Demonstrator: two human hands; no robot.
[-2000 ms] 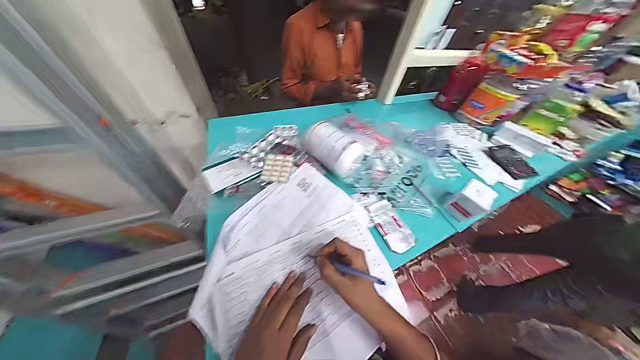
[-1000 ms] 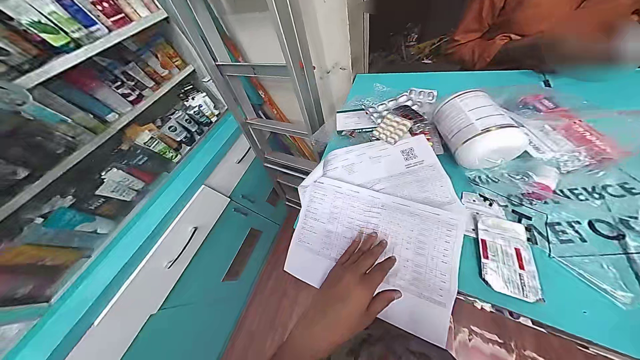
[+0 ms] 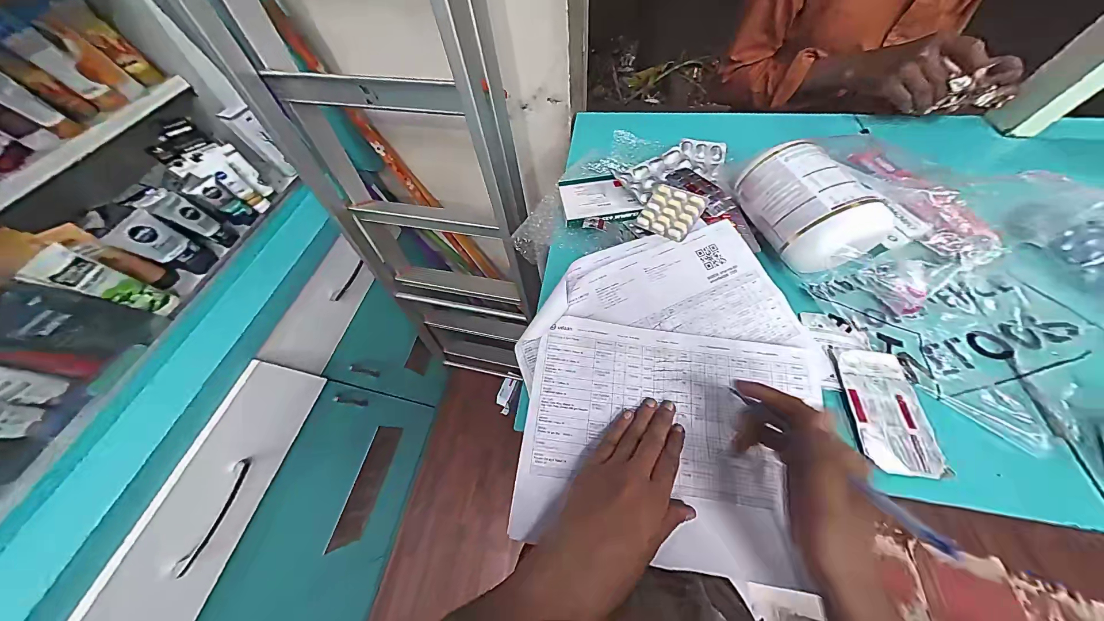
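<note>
My left hand (image 3: pixel 634 474) lies flat, fingers a little apart, on the top printed sheet (image 3: pixel 604 371) of a paper stack. My right hand (image 3: pixel 789 448) is over the sheet's right side, blurred, with a blue pen (image 3: pixel 906 517) held in its fingers. Whether the pen's tip touches the paper cannot be told. Another printed sheet (image 3: pixel 664 280) with a square code shows beneath the top one. A white medicine strip with red marks (image 3: pixel 893 414) is right of the papers. Beyond them lie a cream tablet blister (image 3: pixel 670 212), silver blisters (image 3: pixel 690 159) and a white plastic jar (image 3: pixel 811 207).
Clear plastic bags (image 3: pixel 992 319) cover the right of the turquoise counter (image 3: pixel 966 492). A metal ladder (image 3: pixel 483 129) stands at its left. Drawers (image 3: pixel 207 474) and a shelf of tubes (image 3: pixel 164 233) are farther left. Across the counter, a person's hands (image 3: pixel 940 78) hold small items.
My right hand, out of view one second ago, is back over the sheet with the pen. My left hand still rests on the paper. The view has swung left since the earliest frame.
</note>
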